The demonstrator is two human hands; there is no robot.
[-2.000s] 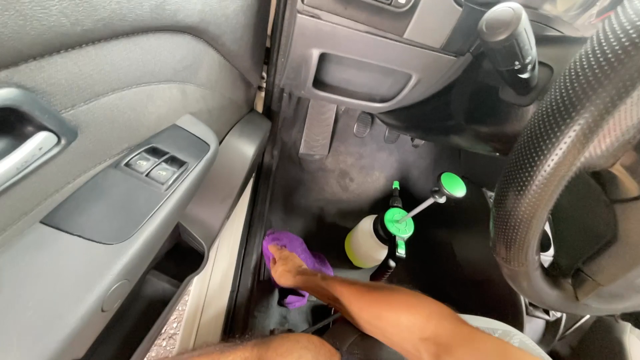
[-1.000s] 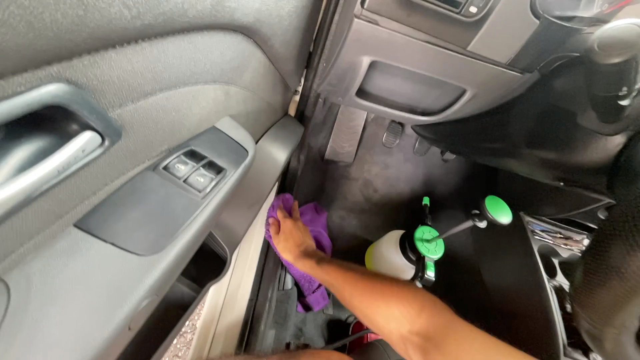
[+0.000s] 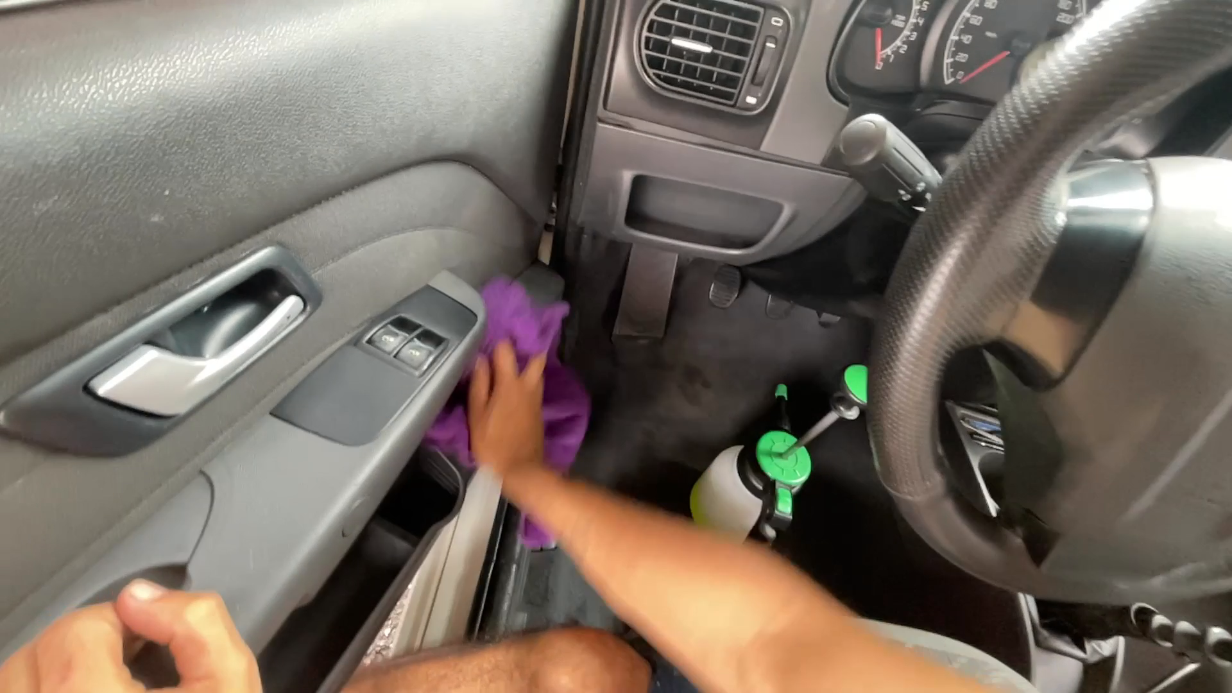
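Observation:
My right hand point(image 3: 508, 409) presses a bunched purple cloth point(image 3: 563, 409) against the lower front part of the open car door, beside the window switch panel point(image 3: 409, 345). The cloth hangs down past the door sill. At the bottom left, my left hand point(image 3: 144, 640) is curled near the door's armrest; whether it grips anything cannot be seen. A pump sprayer point(image 3: 730, 491) with a green cap and yellow-green liquid stands on the dark floor, right of my right forearm.
The steering wheel point(image 3: 924, 318) fills the right side. The silver inner door handle point(image 3: 197, 371) is at left. Pedals point(image 3: 725, 286) and a footrest point(image 3: 647, 294) lie under the dashboard point(image 3: 703, 154). My bare knee is at the bottom.
My right hand has moved with the purple cloth from the sill area up to the door's lower panel. My left hand has come into view. The view has shifted, now showing more dashboard.

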